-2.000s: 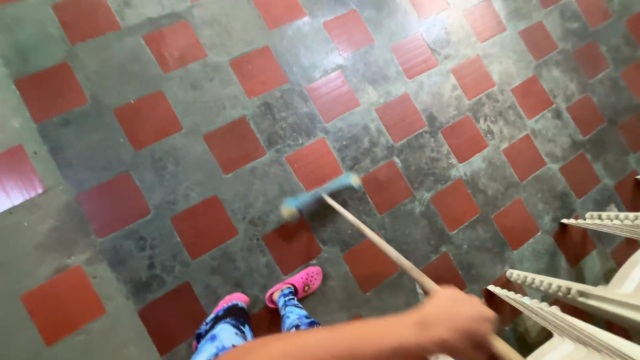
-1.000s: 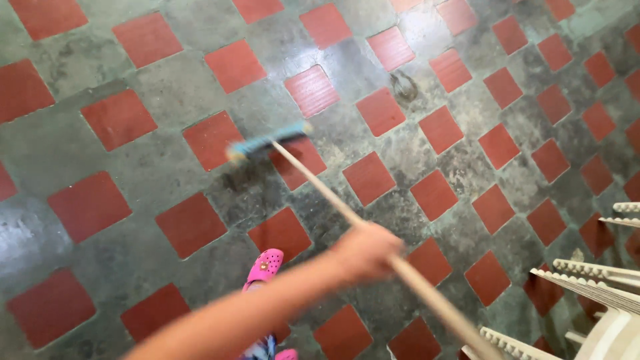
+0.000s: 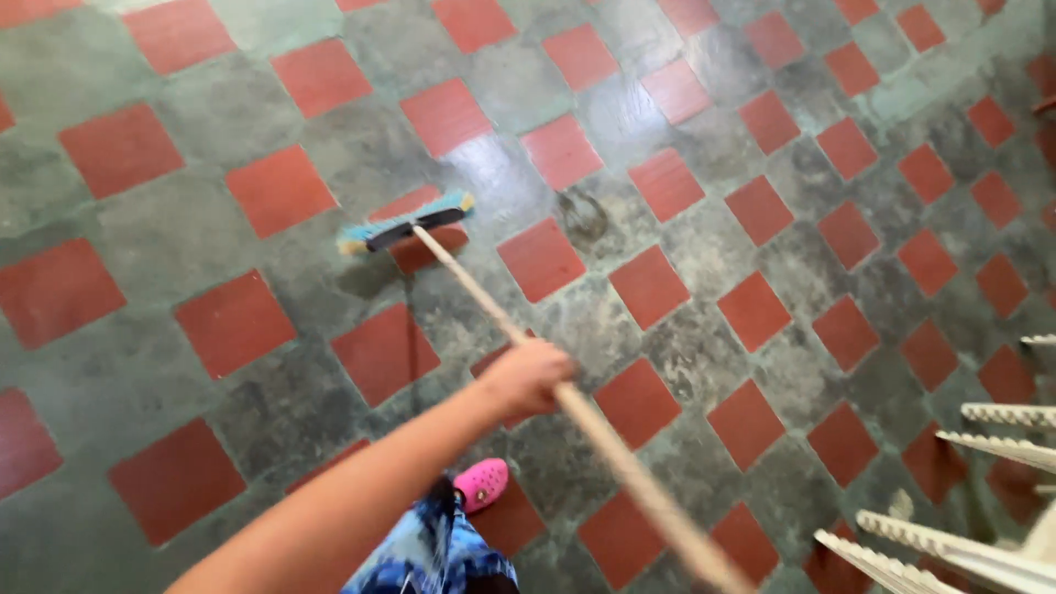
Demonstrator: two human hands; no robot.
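Note:
My left hand [image 3: 532, 377] is closed around the pale wooden handle of a push broom, about midway along the part that shows. The handle [image 3: 631, 470] runs from the bottom edge up and left to the broom head [image 3: 417, 227], which has a black block and blue bristles with yellow ends. A shadow falls on the floor apart from the head, which looks slightly raised. My right hand is outside the view, as is the handle's near end.
Red and grey-green checkered tiles [image 3: 540, 260] make up the floor. Legs of cream plastic chairs [image 3: 949, 549] stick in from the lower right. A pink clog [image 3: 483, 485] and blue patterned trousers [image 3: 445, 549] show at the bottom. A dark ring-like mark [image 3: 582, 218] stains the floor.
My left hand keeps its hold on the handle. Both clogs showed two seconds ago; one shows now. The view has shifted over the floor.

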